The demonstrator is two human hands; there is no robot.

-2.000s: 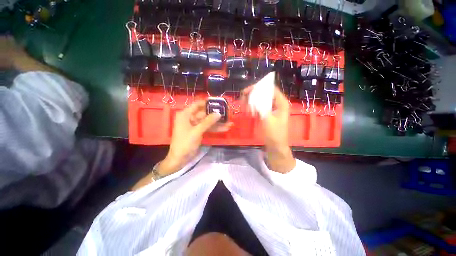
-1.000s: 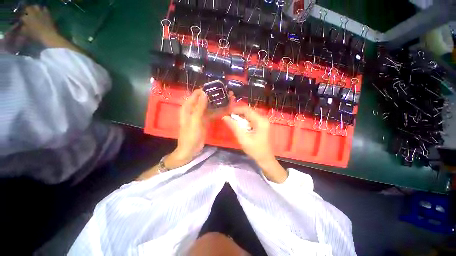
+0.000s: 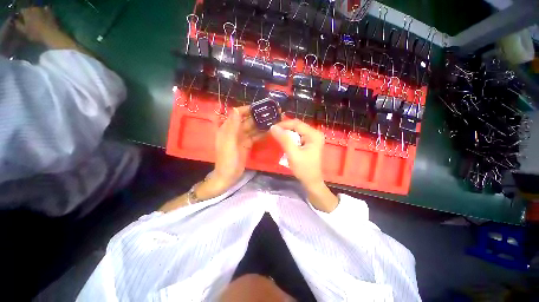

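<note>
A small dark rounded-square watch body [image 3: 265, 113] with white marks lit on its face is held above the front part of the red tray [image 3: 198, 134]. My left hand [image 3: 231, 141] holds it from the left side. My right hand [image 3: 302, 150] holds a crumpled white wipe [image 3: 294, 139], its fingertips at the watch body's lower edge. Rows of black binder clips [image 3: 221, 54] with silver handles stand on dark units in the tray behind my hands. Whether the wipe touches the face is not clear.
A tangled heap of spare binder clips [image 3: 487, 121] lies right of the tray on the green bench mat [image 3: 145, 71]. Another person's arm and sleeve [image 3: 65, 106] are at the left. A grey-white frame [image 3: 467, 36] stands behind at right. A blue plastic item [image 3: 501, 243] is low at the right.
The camera view has turned since the earliest frame. The watch body, held lower then, is now nearer the clip rows. The white wipe, spread out at first, is now bunched in my right fingers beside it.
</note>
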